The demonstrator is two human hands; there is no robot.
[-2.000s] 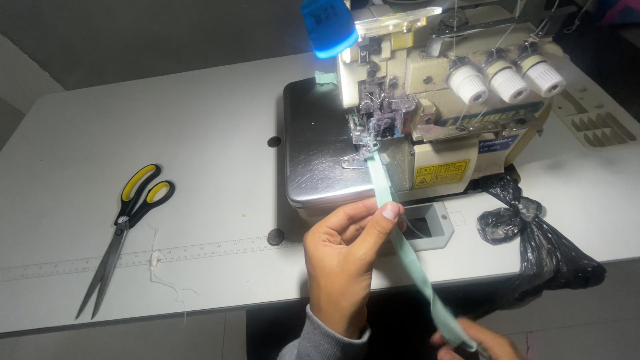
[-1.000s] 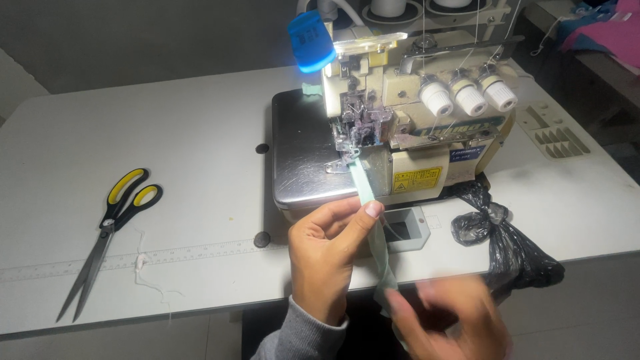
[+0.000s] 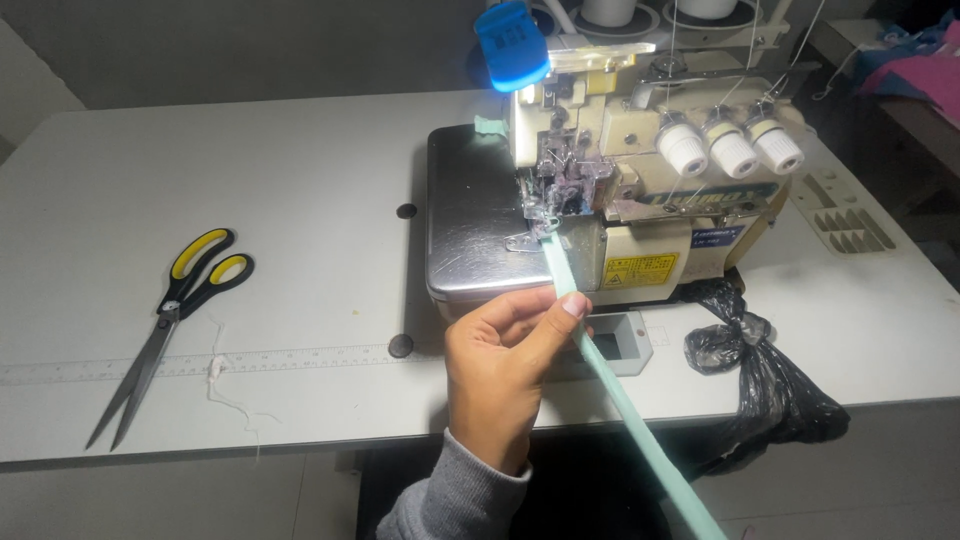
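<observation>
My left hand [image 3: 506, 360], in a grey cuff, pinches a mint-green fabric strip [image 3: 630, 409] between thumb and forefinger, just in front of the overlock sewing machine [image 3: 645, 172]. The strip's far end lies under the presser foot area [image 3: 546, 225], and its near part runs taut down to the lower right, out of the frame. My right hand is out of view, so what it holds is hidden. A small mint-green piece [image 3: 491, 126] lies at the back of the metal bed plate [image 3: 480, 225].
Black-handled scissors with yellow grips [image 3: 172, 307] lie open at left across a printed ruler scale [image 3: 300, 360], beside loose white threads [image 3: 225, 382]. A knotted black plastic bag [image 3: 772, 382] hangs over the right front edge. Coloured cloth [image 3: 915, 71] lies at upper right.
My right hand, at the strip's lower part in both earlier frames, has left the view. The lower part of the strip, bunched near that hand one second ago, is now stretched straight.
</observation>
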